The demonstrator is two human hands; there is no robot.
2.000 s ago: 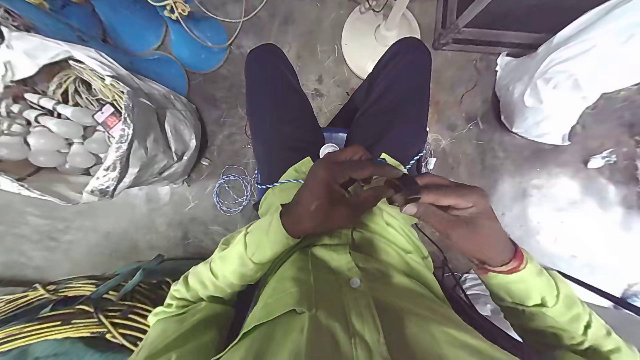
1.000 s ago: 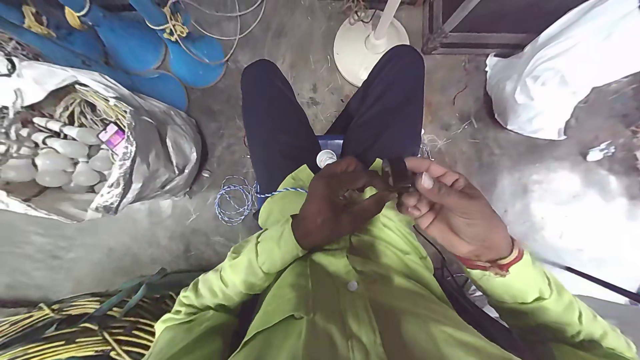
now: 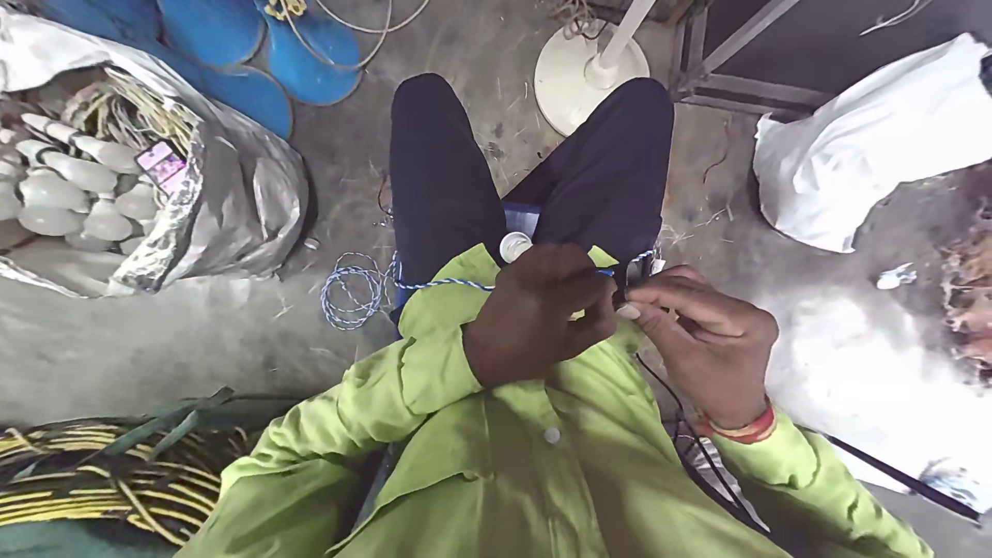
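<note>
My left hand (image 3: 542, 314) is closed above my lap, with a blue-and-white twisted cord (image 3: 446, 284) running into it from the left. A bit of blue shows at its fingertips. My right hand (image 3: 705, 333), with a red band at the wrist, pinches a small dark piece (image 3: 635, 273) between thumb and fingers, close against the left fingertips. Exactly what the dark piece is cannot be told. A loose coil of the cord (image 3: 353, 293) hangs beside my left thigh. Between my thighs sits a small round white object (image 3: 515, 246).
At left stands a silvery sack (image 3: 260, 194) of white bulb-shaped items with a phone (image 3: 161, 166) on top. Blue rounded objects (image 3: 209, 31) lie behind it, yellow-and-black coils (image 3: 101, 496) below. Ahead is a white round stand base (image 3: 570, 85); at right, a white sack (image 3: 845, 155).
My left hand has turned so its back now faces up, and the twisted cord shows running into it. My right hand still pinches near the left fingertips.
</note>
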